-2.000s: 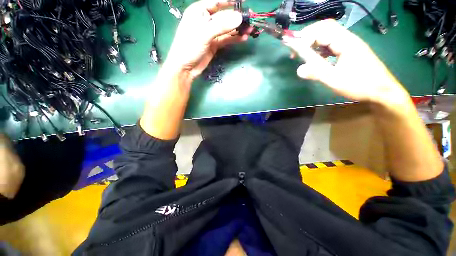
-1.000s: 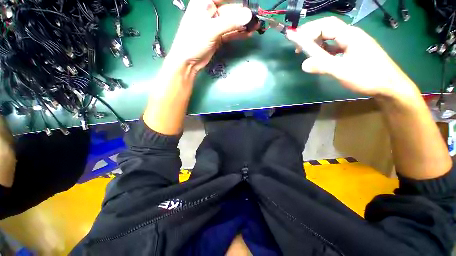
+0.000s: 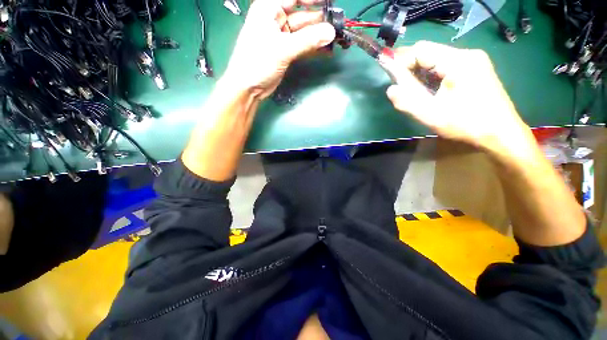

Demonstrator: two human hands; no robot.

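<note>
My left hand [image 3: 283,43] is closed around a small black housing [image 3: 337,24] near the top edge of the picture. My right hand [image 3: 442,89] holds small pliers [image 3: 363,42] with red on the handles. The jaws point left and reach the housing's lower side; whether they grip anything is too small to tell. Thin red wires [image 3: 360,24] run from the housing to a second black module [image 3: 393,25] on its right. A coiled black cable [image 3: 431,9] lies behind my right hand. Tiny dark parts [image 3: 285,95] lie on the mat below my left hand, partly hidden by it.
A large heap of black cables [image 3: 60,80] with silvery connectors covers the left of the green bench, some hanging over its front edge. A smaller cable heap [image 3: 589,40] is at the right. Clear plastic [image 3: 471,20] lies behind. Another person's dark sleeve [image 3: 56,229] is at left.
The pliers stay at the housing while my right hand has shifted slightly lower and its grip looks a little changed. My left hand still holds the housing. The whole view has shifted slightly.
</note>
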